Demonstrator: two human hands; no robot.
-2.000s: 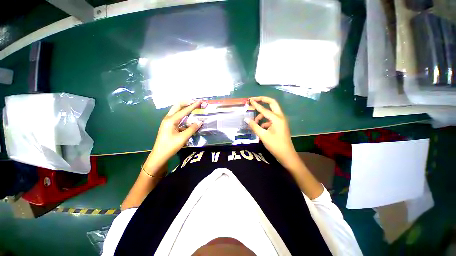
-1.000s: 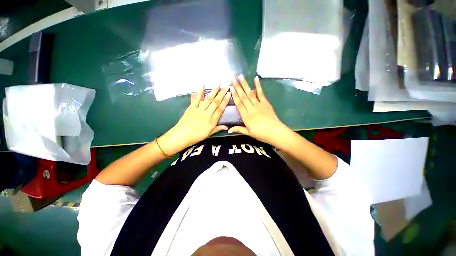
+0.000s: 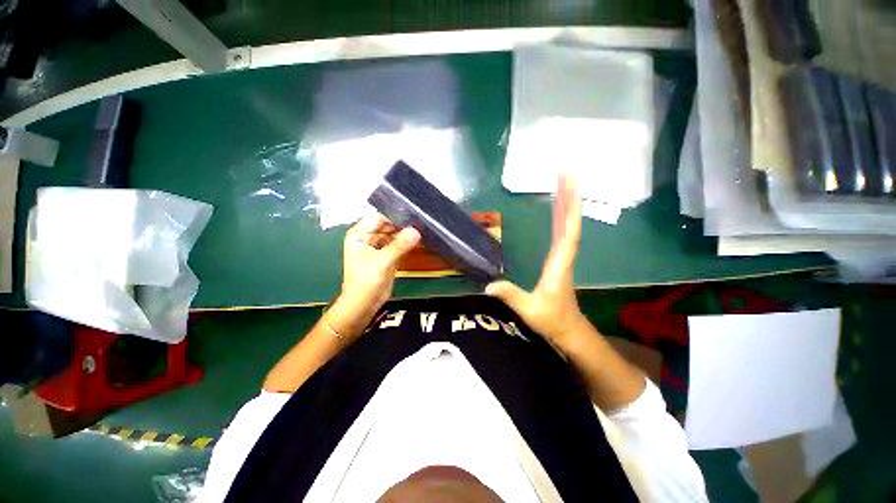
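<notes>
A dark glossy oblong housing is tilted diagonally above the orange-red fixture at the bench's front edge. My left hand grips the housing at its left side, between thumb and fingers. My right hand is at the housing's lower right end, fingers extended and blurred, thumb near the corner; whether the thumb touches it is unclear. The housing hides part of the fixture. Any film on the housing cannot be made out.
White film sheets lie right of centre, and a clear plastic sheet lies under glare. A crumpled white bag and a dark block are left. A tray of dark housings is far right. A white rail runs behind.
Both hands were spread flat over the housing in the fixture. Now the housing is lifted out and tilted in my left hand, the orange recess shows, and my right hand has moved right.
</notes>
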